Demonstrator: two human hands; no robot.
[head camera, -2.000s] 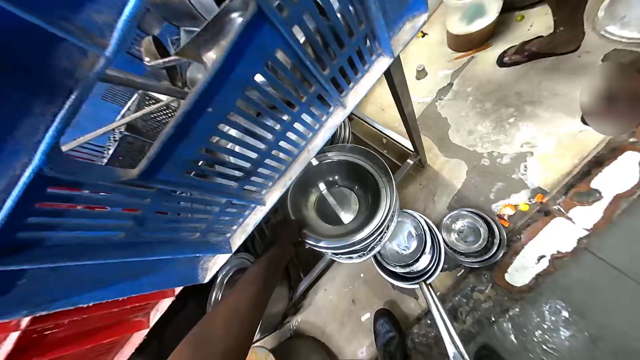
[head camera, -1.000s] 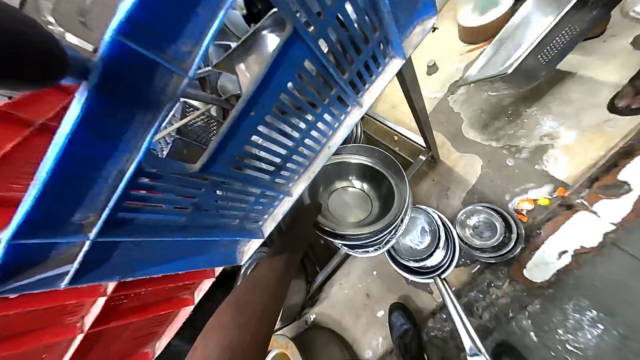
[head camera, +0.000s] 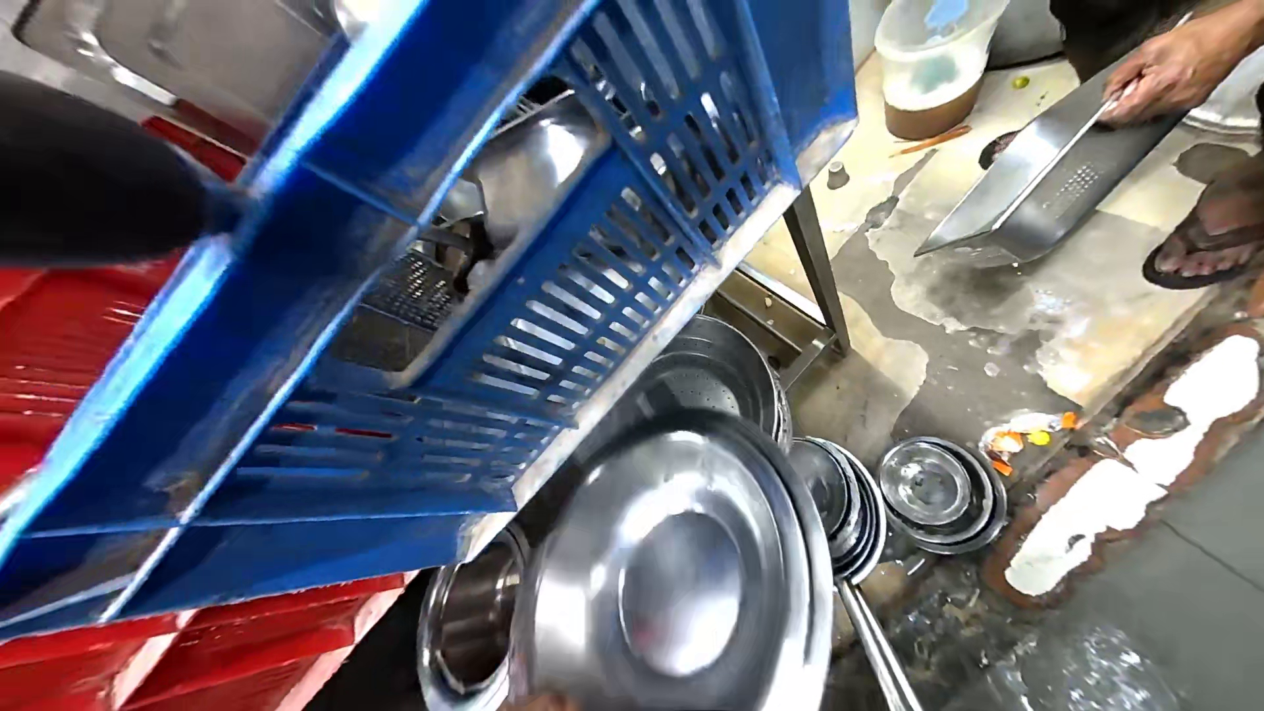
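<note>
At the bottom edge, the fingertips of my left hand (head camera: 543, 702) are on the rim of nested stainless-steel bowls (head camera: 681, 592), held tilted with their insides toward me. The rest of that hand is hidden or out of frame. Behind the bowls stands a perforated steel colander (head camera: 706, 380). To its right are nested steel pans (head camera: 839, 504), with a long metal handle pointing down, and a stack of small steel bowls (head camera: 933, 489) on the floor. A deep steel pot (head camera: 479, 612) stands left of the held bowls. My right hand is not in view.
A blue plastic crate (head camera: 592, 326) holding steel utensils fills the upper left, above red crates (head camera: 247, 642). A black handle (head camera: 99, 178) juts in at left. At upper right, another person's hand (head camera: 1175, 74) holds a steel pan (head camera: 1076, 188) near a plastic tub (head camera: 933, 69).
The bowls have come up off the colander and moved down and left in view, tilted in my left hand. The other person's pan has moved, and that person's hand now shows on it.
</note>
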